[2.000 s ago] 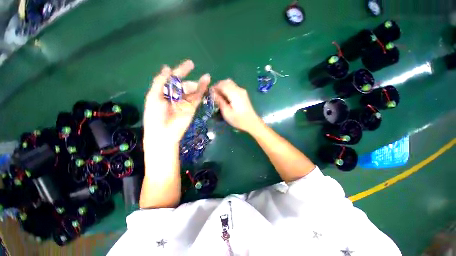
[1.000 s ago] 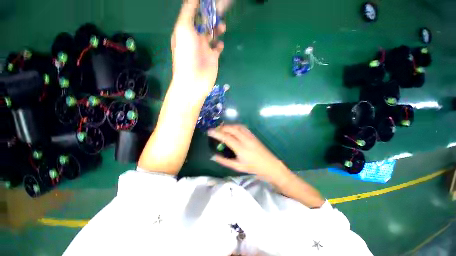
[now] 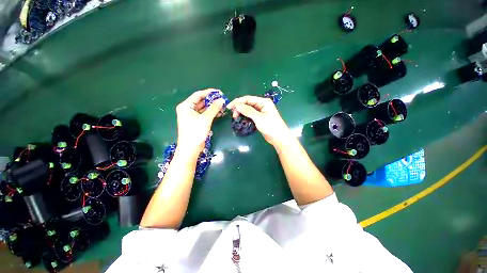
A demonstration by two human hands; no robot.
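My left hand (image 3: 197,114) holds small blue circuit boards (image 3: 215,99) between fingers and palm. My right hand (image 3: 256,113) is beside it with thumb and forefinger pinched; what they pinch is too small to tell. A black housing (image 3: 243,126) lies just under my right hand, its mouth partly hidden by the fingers. A pile of blue boards (image 3: 203,161) lies under and beside my left forearm. A single blue board (image 3: 273,96) with pale wires lies just beyond my right hand.
Many black housings (image 3: 96,148) with red wires crowd the left. Several more (image 3: 368,95) stand or lie at right. A housing with board bits at its mouth (image 3: 244,34) lies ahead. Two round discs (image 3: 347,22) lie far right. A blue stool (image 3: 406,168) is beside the bench edge.
My left hand has come back from far ahead to meet my right hand. My right hand has moved up from near my body. A housing with board bits now shows ahead.
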